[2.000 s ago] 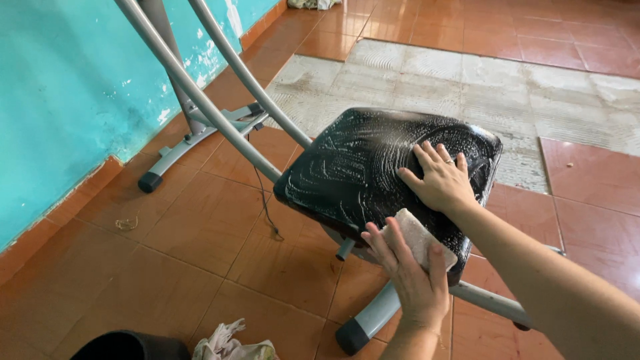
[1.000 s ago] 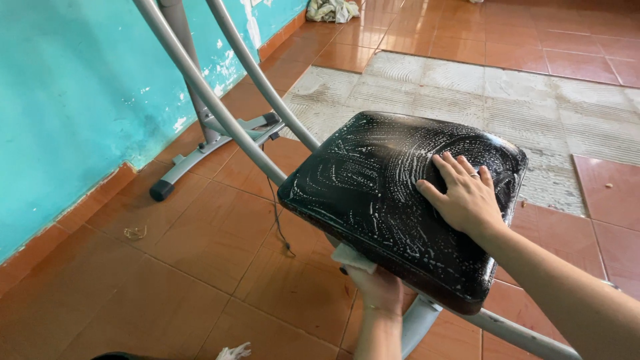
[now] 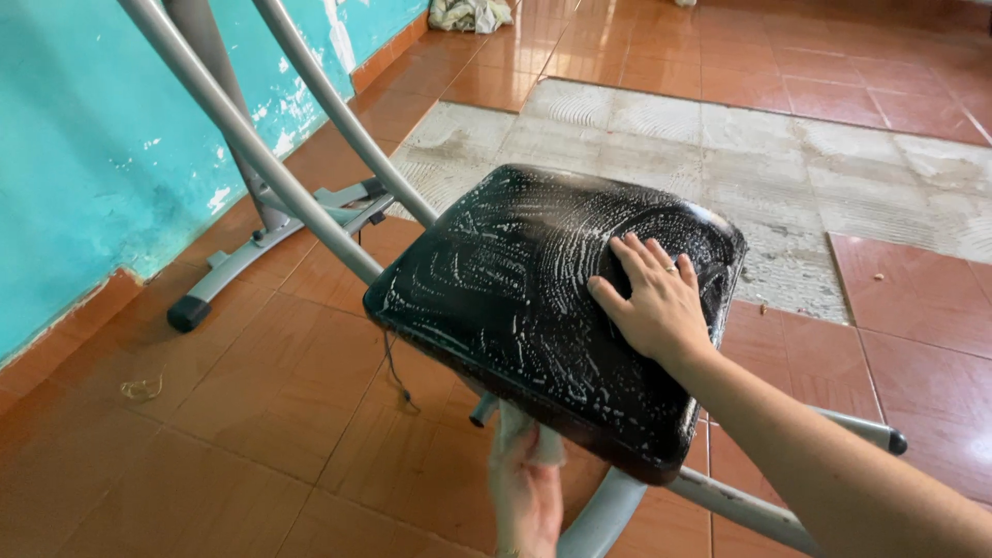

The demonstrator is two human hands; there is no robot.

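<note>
A black padded seat, streaked with white suds, sits tilted on a grey metal tube frame. My right hand lies flat on the seat's right part, fingers spread, a ring on one finger. Below the seat's near edge, my left hand is blurred and holds a pale sponge or cloth, partly hidden by the seat. Close to it is a short tube end with a dark cap.
A turquoise wall with peeling paint runs along the left. The frame's foot with a black cap stands near it. A dark cord hangs under the seat. Tiles are absent from a grey floor patch. A crumpled cloth lies far back.
My left hand, earlier in front of the seat's near edge with the pale sponge or cloth, has moved underneath it. My right hand has stayed on the seat's top.
</note>
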